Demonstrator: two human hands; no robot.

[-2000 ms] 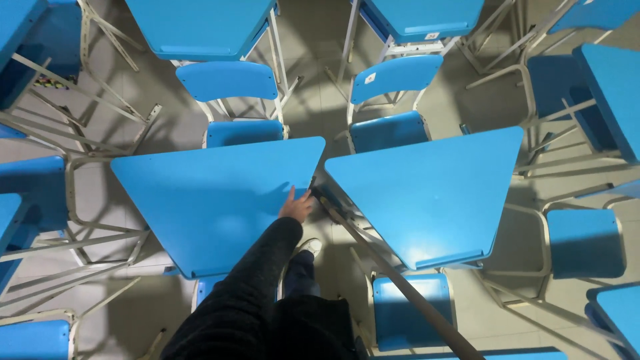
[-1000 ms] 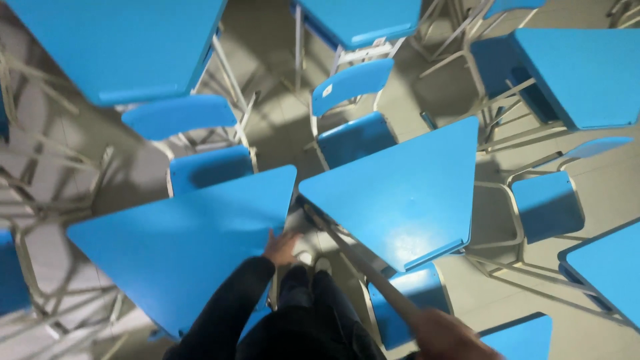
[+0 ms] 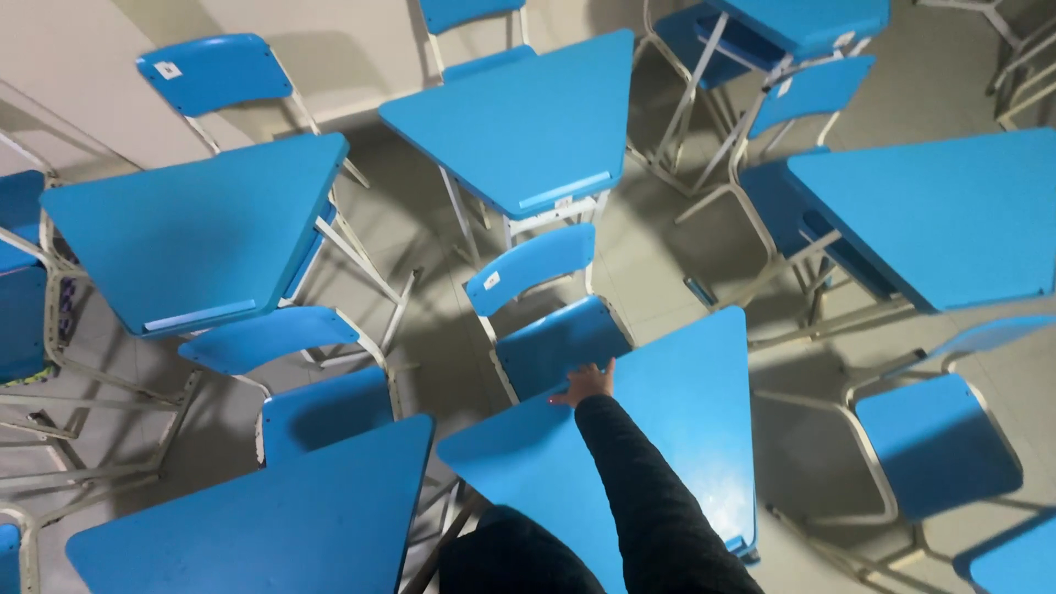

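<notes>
My right hand (image 3: 587, 384) is at the far edge of a blue trapezoid desk (image 3: 676, 412), its fingers curled over the edge and its thumb to the left. My dark sleeve crosses the desktop. Just beyond the hand is a blue chair (image 3: 565, 342) with a pale metal frame, its seat close against the desk edge. My left hand is not in view. A brown stick (image 3: 445, 540) shows partly between this desk and another blue desk (image 3: 272, 520) at the lower left; my dark clothing hides its other end.
More blue desks stand at the left (image 3: 198, 231), the top centre (image 3: 520, 124) and the right (image 3: 949, 214). Blue chairs stand among them, one at the lower right (image 3: 936, 445). Pale metal legs spread across the tiled floor. A light wall (image 3: 346, 49) runs along the top left.
My right hand, holding the stick one second ago, is now at the desk's far edge. My left hand, earlier on the left desk, has left the view. The view has shifted considerably.
</notes>
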